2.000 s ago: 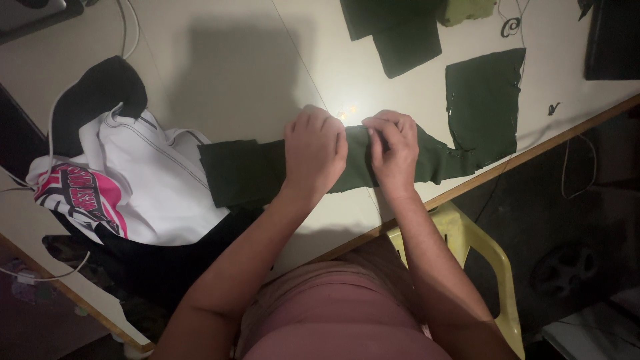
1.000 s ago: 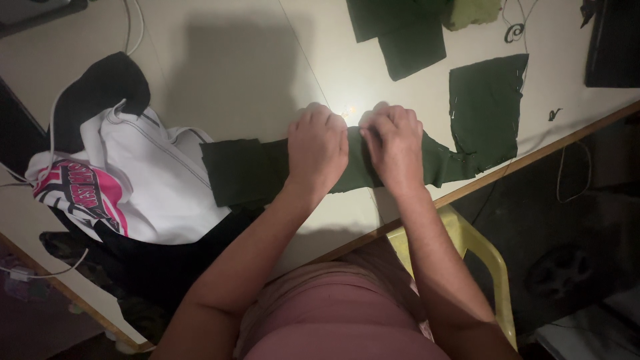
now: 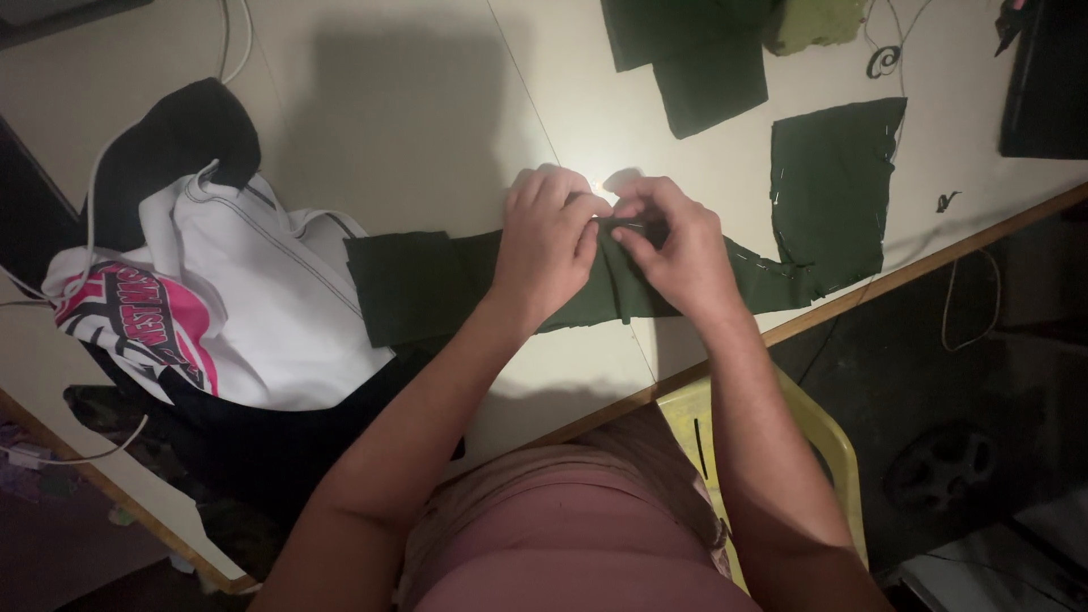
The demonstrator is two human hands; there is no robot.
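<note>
A long piece of dark green fabric point(image 3: 408, 285) lies along the front part of the table, and several pins show along its right part. My left hand point(image 3: 548, 238) rests on its upper edge, thumb and fingers pinching the cloth. Close beside it, my right hand point(image 3: 680, 238) grips the same edge between thumb and fingers, where a small pale pin-like thing shows. A fold runs down the fabric between the hands. At the right the strip meets a squarish green panel point(image 3: 833, 187) with pins along its sides. A bright light glows just beyond my fingertips.
White and black garments point(image 3: 272, 297) with a pink print are heaped at the left, a white cable across them. More green fabric pieces point(image 3: 710, 85) lie at the back, near a light green cloth point(image 3: 816, 24). A yellow plastic chair point(image 3: 837, 459) stands below the wooden table edge point(image 3: 926, 264).
My right hand's fingers have opened out somewhat from their more curled pose, and its thumb and the pinched fabric edge now show. My left hand has stayed at about the same place.
</note>
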